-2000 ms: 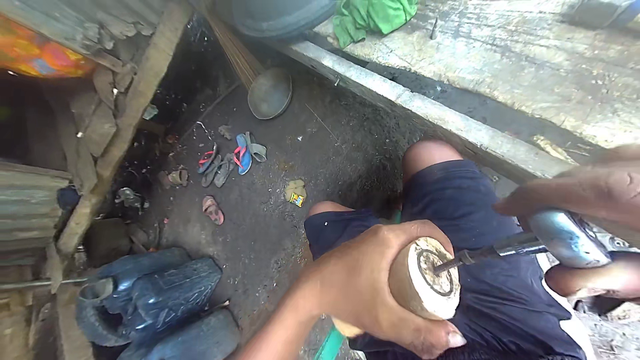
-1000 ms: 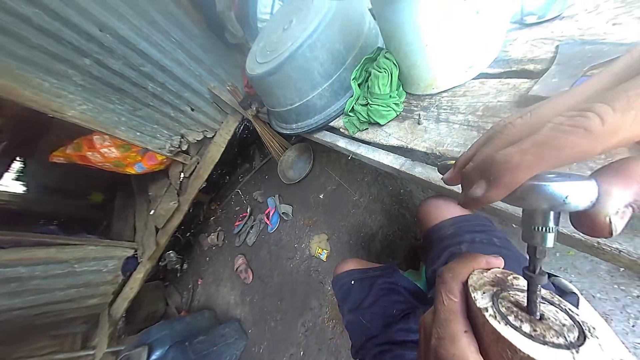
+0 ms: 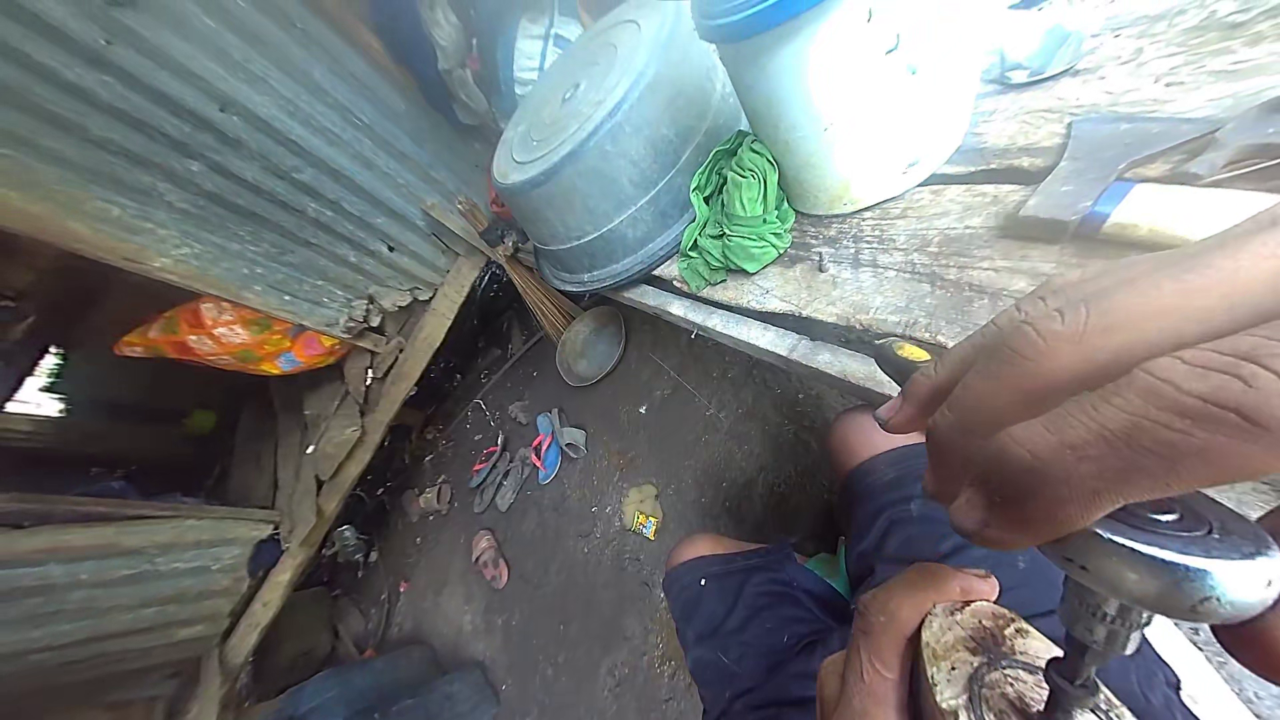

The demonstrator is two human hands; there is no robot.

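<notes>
At the bottom right, my left hand (image 3: 890, 630) grips the side of a pale wooden block (image 3: 980, 650) with a dark curved groove on its top. A metal drill (image 3: 1100, 610) with a chuck and a rounded shiny body stands over the block, its lower end against or very near the wood; the contact is partly cut off by the frame. My right hand (image 3: 1110, 400) reaches in from the right above the drill body, fingers stretched to the left. Whether it grips the drill is hidden. A brownish rounded shape shows at the right edge beside the drill.
A weathered plank bench (image 3: 880, 270) bears a white bucket (image 3: 850, 110), a green cloth (image 3: 740, 210), a broad metal blade (image 3: 1110, 160) and a dark, yellow-ended handle (image 3: 905, 357). A metal basin (image 3: 620, 150) leans at its end. Sandals (image 3: 547, 448) and a ladle-like bowl (image 3: 590, 345) lie below.
The view has swung, bringing the bucket and basin in. The drill, slanted at first, now stands more upright over the block. My right hand has moved across above the drill body.
</notes>
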